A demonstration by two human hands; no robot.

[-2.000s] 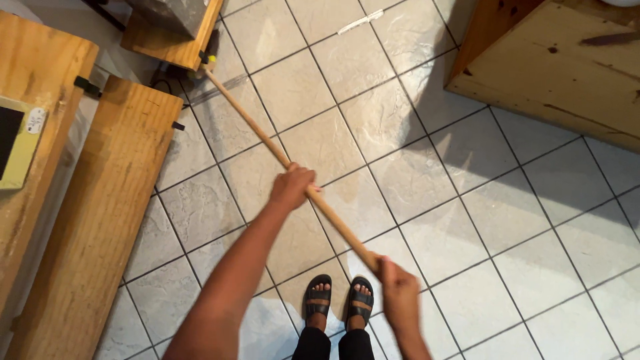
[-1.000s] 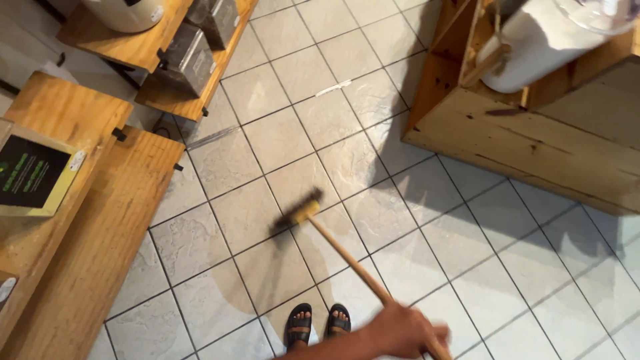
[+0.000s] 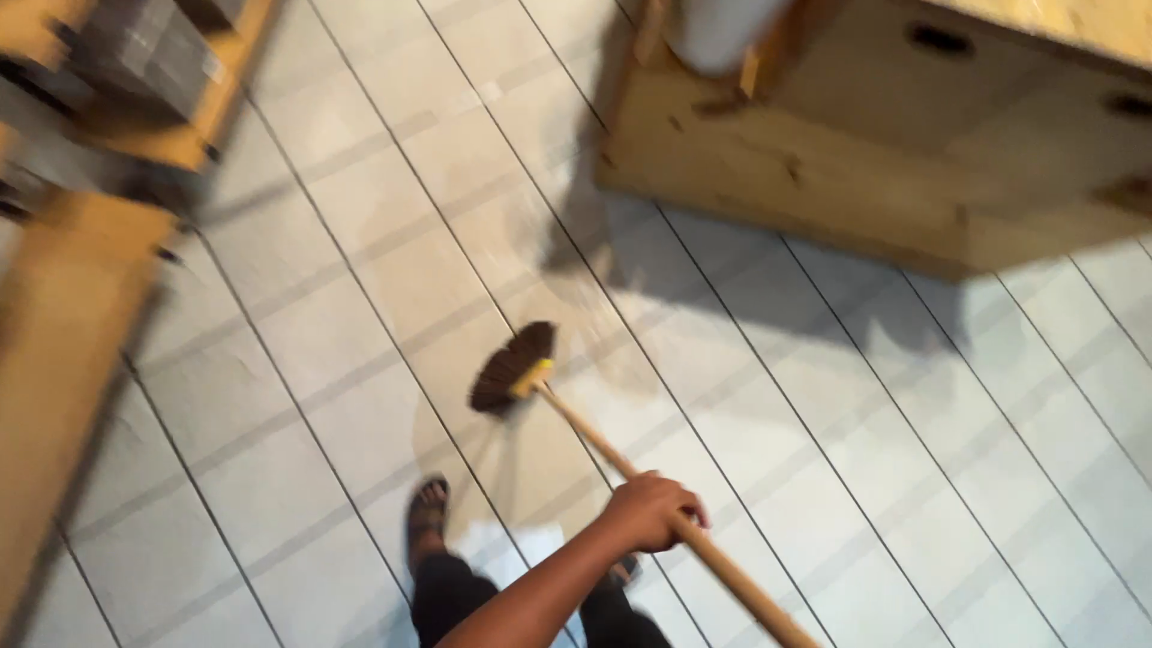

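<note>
A broom with dark bristles (image 3: 513, 367) and a long wooden handle (image 3: 747, 589) crosses the lower middle of the head view. My left hand (image 3: 655, 511) is closed around the handle, partway along it. The bristles are spread in a fan shape over the tiled floor, ahead of my feet; whether they touch the tiles I cannot tell. The handle's far end runs out of the bottom of the view, and my right hand is not visible there.
Wooden shelving (image 3: 72, 360) with dark containers (image 3: 144, 63) stands along the left. A large wooden cabinet (image 3: 792, 171) fills the upper right, with a white container (image 3: 724, 31) at its top left. My sandalled foot (image 3: 427, 513) is on the pale tiles.
The broom head has moved from beside the left shelving to the floor ahead of my feet. My right hand, seen on the handle two seconds ago, is out of view. The view has shifted.
</note>
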